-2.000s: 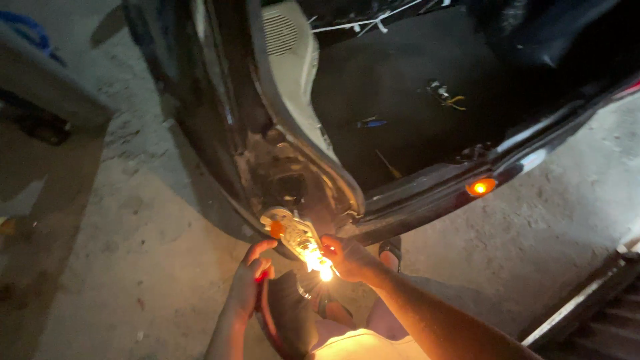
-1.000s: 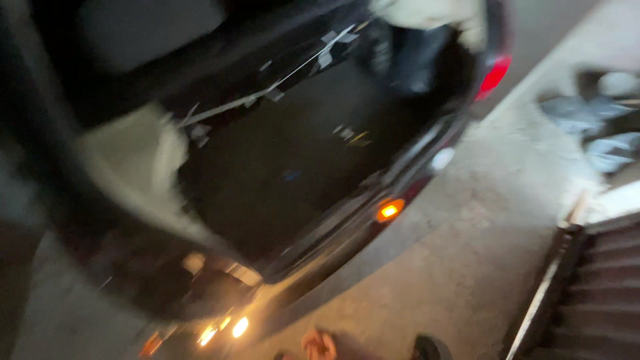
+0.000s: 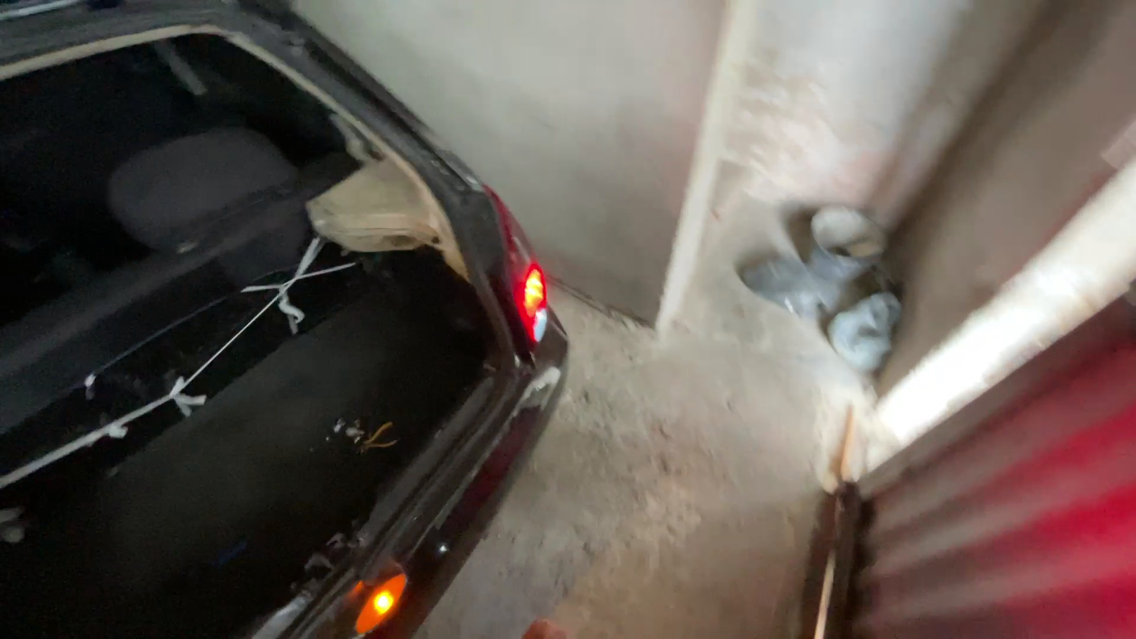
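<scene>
A sliver of skin, apparently my right hand (image 3: 543,629), shows at the bottom edge, just right of the dark car's rear bumper (image 3: 484,475); its fingers and anything in them are hidden. My left hand is out of view. An orange lamp (image 3: 382,603) glows on the bumper, and a red tail light (image 3: 532,291) is lit at the car's far rear corner. Inside the open cargo area (image 3: 240,444) lie a small tool with yellowish handles (image 3: 380,437) and small metal pieces beside it. White cord (image 3: 235,335) with knotted strips runs across behind them.
A pale wall (image 3: 568,133) stands beyond the car. Rough concrete floor (image 3: 657,461) lies to the right of the bumper. A bucket (image 3: 848,238) and crumpled bags (image 3: 865,330) sit by the far wall. A red corrugated panel (image 3: 1021,532) fills the lower right, edged by a dark rail.
The view has swung far to the right. Both hands, earlier around a lit lamp unit at the near bumper corner, have left view except for a sliver of skin; the lamp unit is out of frame.
</scene>
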